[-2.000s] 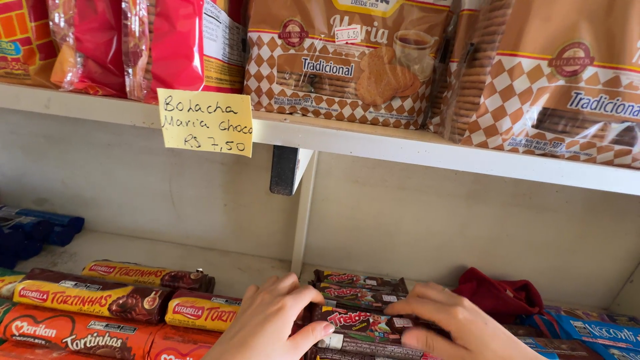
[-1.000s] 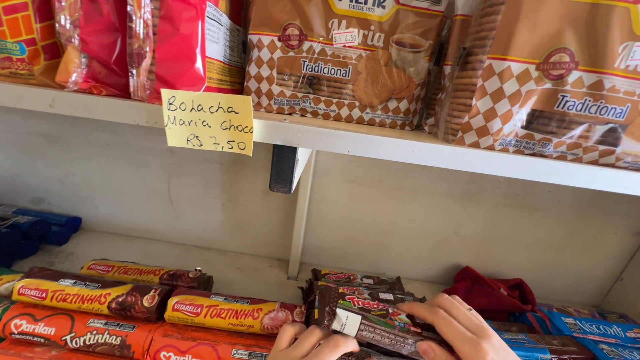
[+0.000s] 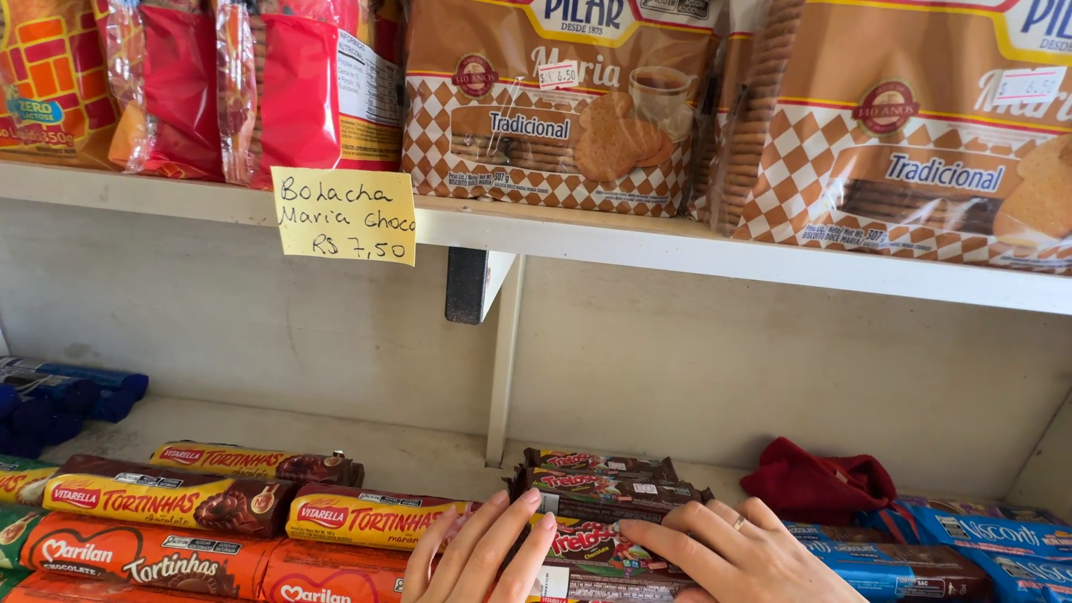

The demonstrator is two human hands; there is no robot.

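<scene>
Both my hands are over brown Treloso biscuit packs (image 3: 590, 544) stacked on the lower shelf. At the left end of the front pack lies my left hand (image 3: 486, 548), its fingers slightly spread. My right hand (image 3: 724, 544), with a ring on one finger, rests its fingertips on the pack's top and right part. Neither hand is closed around a pack. More Treloso packs (image 3: 599, 486) lie just behind. Beside my left hand is a yellow and brown Tortinhas pack (image 3: 360, 517). The lower parts of both hands are cut off by the frame.
Overhead, the upper shelf edge (image 3: 670, 255) bears Maria biscuit bags (image 3: 553, 109) and a yellow handwritten price note (image 3: 345, 216). A shelf bracket (image 3: 476, 285) hangs below it. Orange Marilan packs (image 3: 151, 548) lie left, a red cloth (image 3: 816, 481) and blue Visconti packs (image 3: 988, 532) right.
The front Treloso pack, tilted with its side showing one second ago, now lies with its printed face up. My left hand has moved up onto its left end.
</scene>
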